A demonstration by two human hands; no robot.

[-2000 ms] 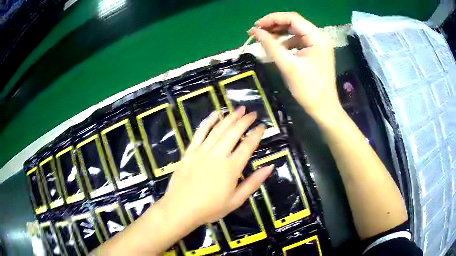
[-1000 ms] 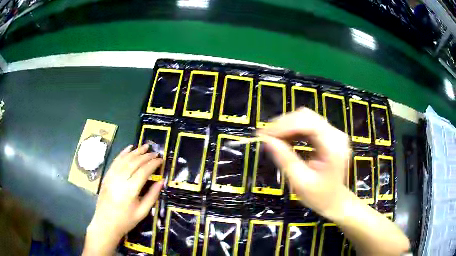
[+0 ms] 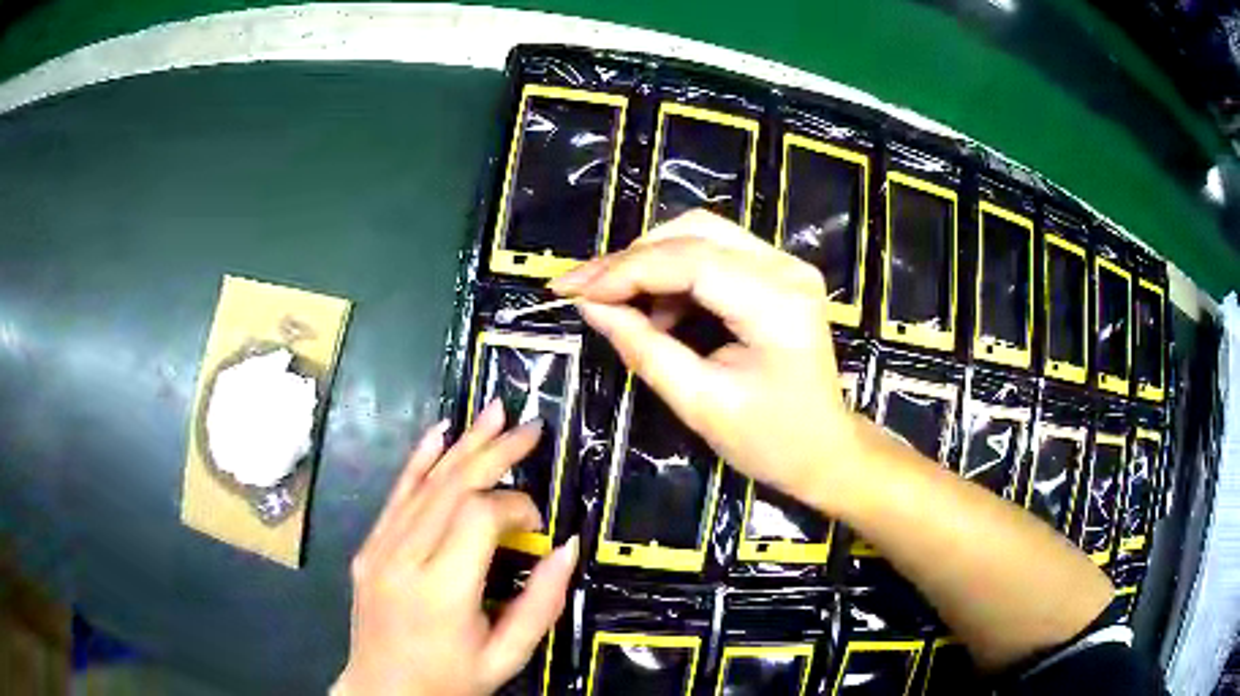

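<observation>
A shiny black blister tray [image 3: 598, 320] holds rows of black phone screen panels [image 3: 564, 177] with yellow borders. My right hand [image 3: 734, 340] pinches a thin pale cotton swab [image 3: 541, 310] between thumb and forefinger. The swab points left, over the gap between the leftmost panels of the top and middle rows. My left hand [image 3: 456, 571] rests with spread fingers on the lower part of the leftmost middle-row panel [image 3: 524, 374]. Whether it grips anything cannot be seen.
A tan cardboard pad [image 3: 225, 500] with a round white wad [image 3: 261, 418] on it, ringed by a dark wet mark, lies left of the tray on the dark worktop [image 3: 394, 190]. A pale strip [image 3: 340, 30] and a green surface run behind. A whitish stack edge [image 3: 1214, 598] shows at far right.
The view has moved left and closer, so the pad and wad look larger. My right hand has moved with the swab toward the tray's left end. My left hand stays on the leftmost middle-row panel.
</observation>
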